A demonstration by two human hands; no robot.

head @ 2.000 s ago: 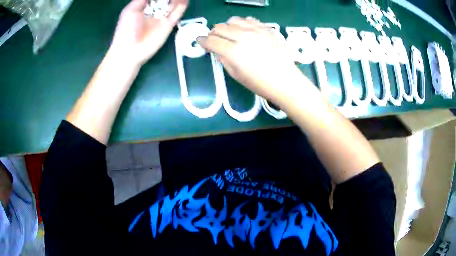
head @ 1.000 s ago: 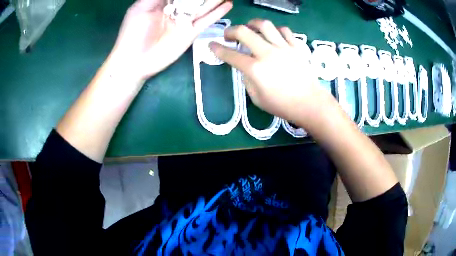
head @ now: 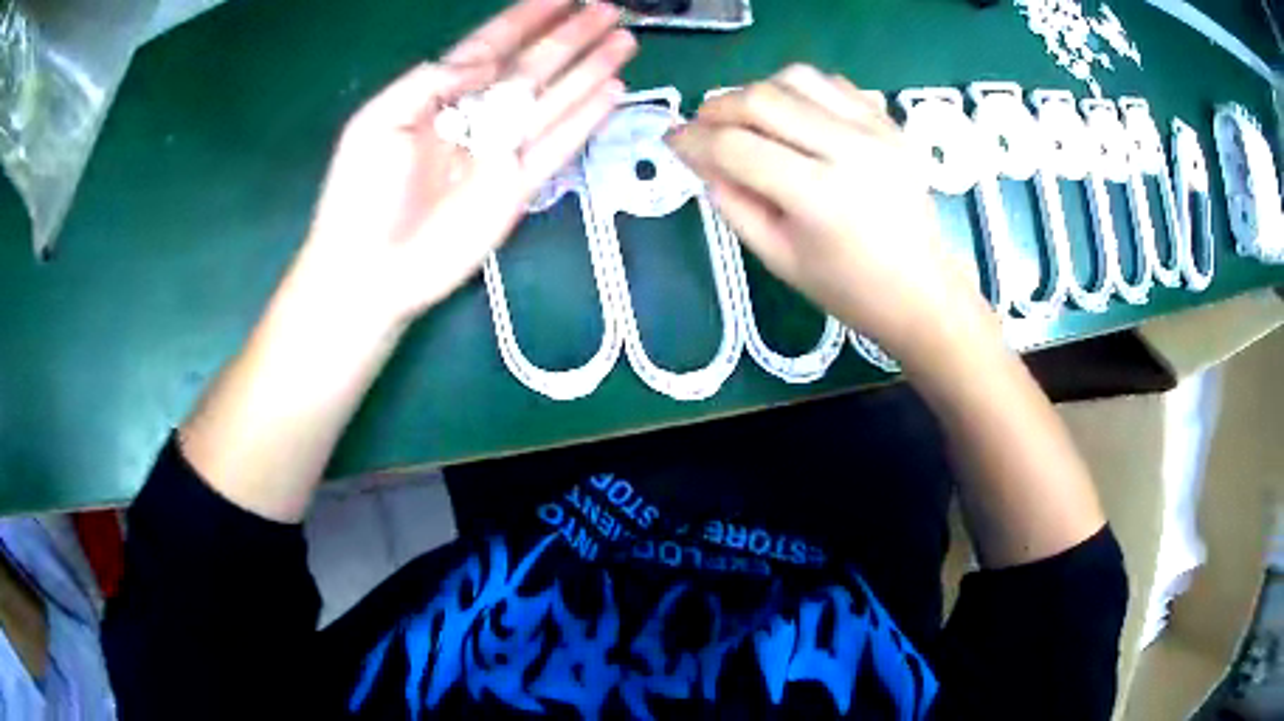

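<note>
My left hand [head: 423, 197] is palm up at the upper left, with several small white plastic pieces [head: 486, 124] in the palm. A row of white loop-shaped plastic housings [head: 679, 383] lies on the green bench, disc ends away from me. My left fingers cover part of the leftmost housing's disc end. My right hand [head: 803, 169] is over the disc ends just right of the second housing, thumb and fingertips together beside its disc. Whether a small piece is between those fingertips cannot be seen.
A pile of small white pieces [head: 1073, 35] lies at the upper right. A metal tray [head: 690, 11] is at the top edge, a clear plastic bag [head: 71, 113] at upper left. Stacked housings [head: 1248, 183] stand at the right. An open carton [head: 1225, 479] is below the bench edge.
My left hand has moved over the leftmost housing's disc end, its fingers more spread. My right hand has shifted right along the row, uncovering the second housing's disc. The camera view has shifted.
</note>
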